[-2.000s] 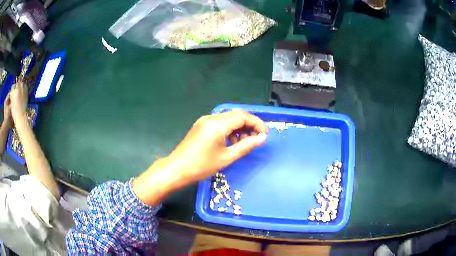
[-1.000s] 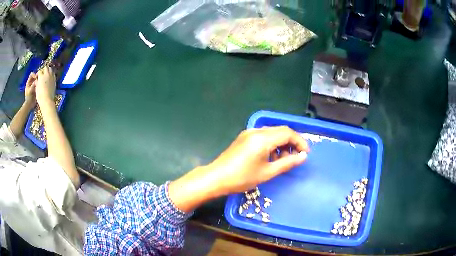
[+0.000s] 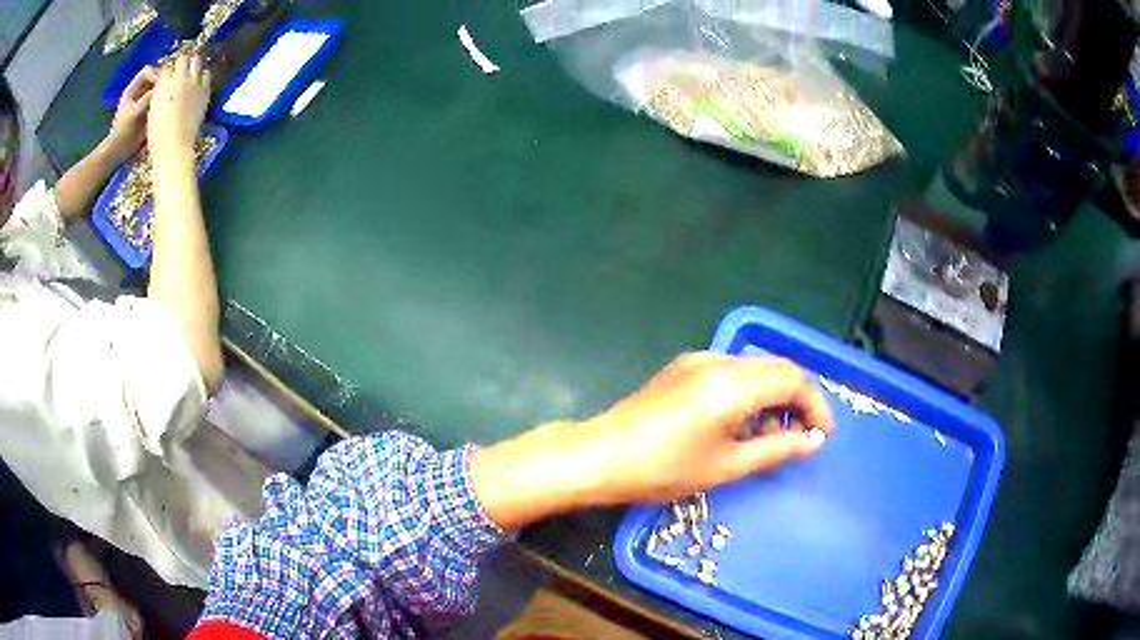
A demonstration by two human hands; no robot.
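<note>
My left hand (image 3: pixel 750 431), in a checked sleeve, reaches over the left part of the shallow blue tray (image 3: pixel 981 500). Its thumb and forefinger are pinched together with a small pale part (image 3: pixel 815 438) at their tips, too small and blurred to make out. Small metal parts (image 3: pixel 700 538) lie loosely in the tray's near left corner, partly beside my wrist. A heap of small pale-gold parts (image 3: pixel 906 588) lies in the near right corner. Thin white slivers (image 3: pixel 863 400) lie along the far edge. My right hand is out of the picture.
The metal press fixture (image 3: pixel 946 281) stands just beyond the tray. A clear bag of gold parts (image 3: pixel 775 106) lies on the green bench. A speckled bag (image 3: pixel 1110 550) is cut off at right. At left, a co-worker's hands (image 3: pixel 169 106) work over a blue tray (image 3: pixel 219 163).
The view has swung left, so the tray and fixture sit further right and look tilted, and more of the co-worker shows. My left hand keeps its pinch over the tray.
</note>
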